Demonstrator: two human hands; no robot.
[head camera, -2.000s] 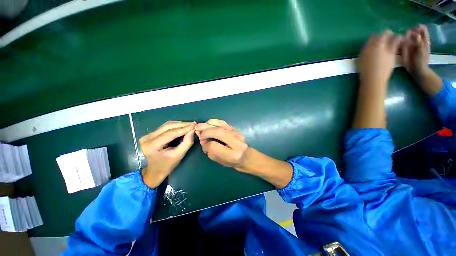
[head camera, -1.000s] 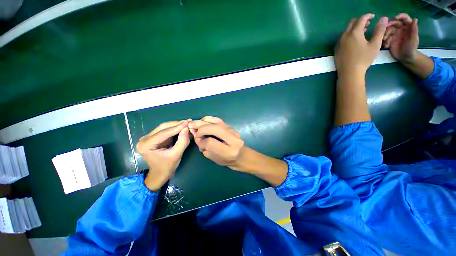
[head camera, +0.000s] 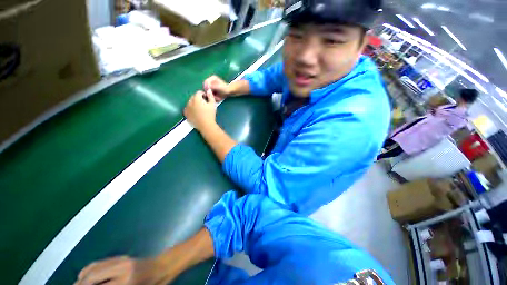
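Note:
My right hand (head camera: 114, 271) is at the bottom left of the view, blurred and cut off by the lower edge, low over the dark green worktop (head camera: 172, 206). Its fingers are partly hidden, and I cannot tell whether it holds anything. My left hand is out of the picture. No small part, thin bits or white cards show.
A person in a blue smock (head camera: 328, 128) sits close on my right, hands together over the white strip (head camera: 119, 186). The green belt (head camera: 72, 145) runs beyond it. A large brown carton (head camera: 50, 67) and white bags (head camera: 125, 47) stand across the belt. Another person (head camera: 433, 131) is farther off.
The view has swung up and to the right. My left hand and the white cards have left the picture, and my right hand now shows at the bottom left. The neighbour's hands are now together.

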